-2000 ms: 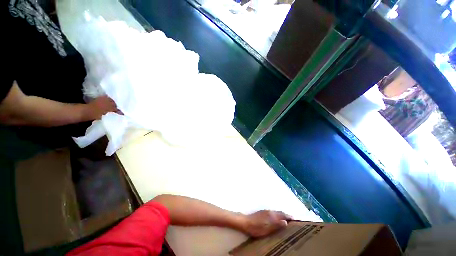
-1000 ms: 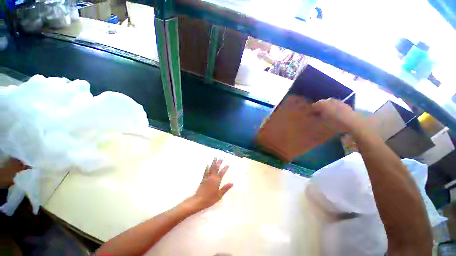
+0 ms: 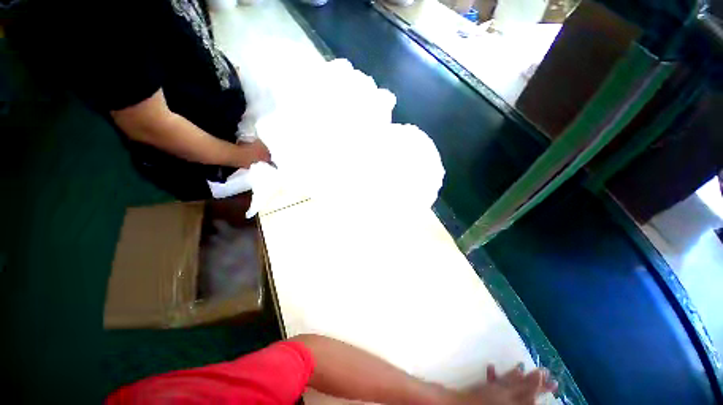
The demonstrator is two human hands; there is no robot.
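Note:
My left hand is low at the right, at the end of my red-sleeved arm. Its fingers are spread over the table's far edge, and it holds nothing that I can see. The cream-white tabletop runs away from me, with strong glare on it. A big heap of white plastic or foam sheets lies on its far part. My right hand is out of the picture.
A person in black stands at the upper left, a hand at the heap. An open brown carton with whitish contents is beside the table, below its top. A green post rises between the table and the dark conveyor.
The view swung right, then back left. The brown carton, first beside my left hand and then held by my right hand over the conveyor, is out of view. My right hand has left the picture.

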